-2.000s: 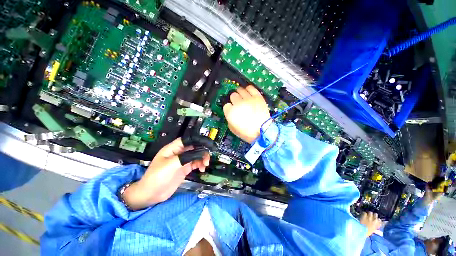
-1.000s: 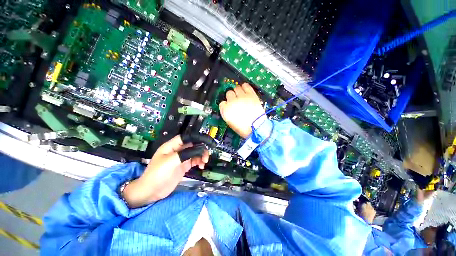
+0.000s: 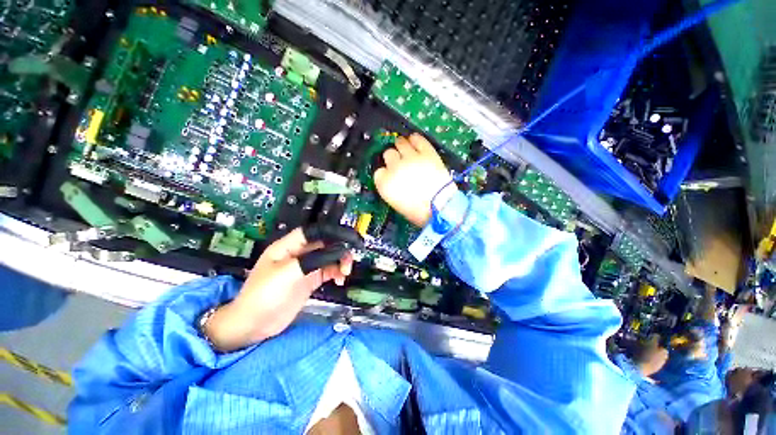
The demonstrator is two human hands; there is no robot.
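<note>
My left hand point(image 3: 271, 293) is beside the near edge of the second green circuit board point(image 3: 367, 206). Its fingers are curled around black finger-sized cylinders point(image 3: 323, 257); one points right over the board edge. My right hand point(image 3: 412, 178) is over the upper part of the same board, back of the hand up and fingers bent down. Its fingertips and anything in them are hidden. A blue and white strap point(image 3: 446, 206) is on the right wrist. A fully visible green board point(image 3: 183, 110) with rows of small parts lies in a black carrier to the left.
A blue bin point(image 3: 613, 161) with loose small parts stands beyond the conveyor rail point(image 3: 408, 68). A blue cord point(image 3: 544, 123) runs from the right wrist across it. Pale green clamps point(image 3: 330, 187) sit between boards. Another person's hand point(image 3: 651, 358) is at lower right.
My right hand stays over the same board with only a slight shift of the fingers and wrist. My left hand barely moves. The other person's hand at lower right has shifted.
</note>
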